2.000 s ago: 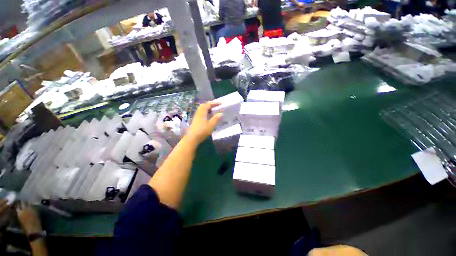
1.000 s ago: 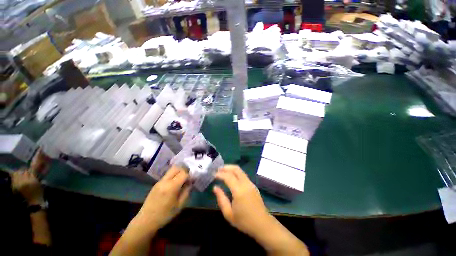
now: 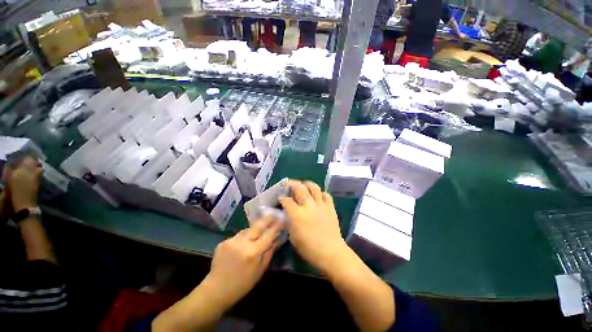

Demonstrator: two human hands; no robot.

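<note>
An open gift box (image 3: 262, 200) is held above the bench's near edge, its white flap up. My left hand (image 3: 245, 254) grips it from the lower left. My right hand (image 3: 311, 220) is at its right side, with fingers over the opening. The contents are mostly hidden by my fingers. A batch of open boxes (image 3: 146, 170) stands to the left in rows with flaps upright, black cables showing in some. Closed boxes (image 3: 387, 220) stand stacked to the right of my hands.
A grey post (image 3: 350, 78) rises behind the closed boxes. Clear blister trays (image 3: 302, 123) lie behind the rows; another tray (image 3: 571, 233) with a white slip (image 3: 570, 295) is at far right. Another person's hand (image 3: 24, 181) holds a white box at far left.
Both my hands have closed in around the open box, my right hand moving onto its opening. The view has shifted. The person at left now has a hand on a white box.
</note>
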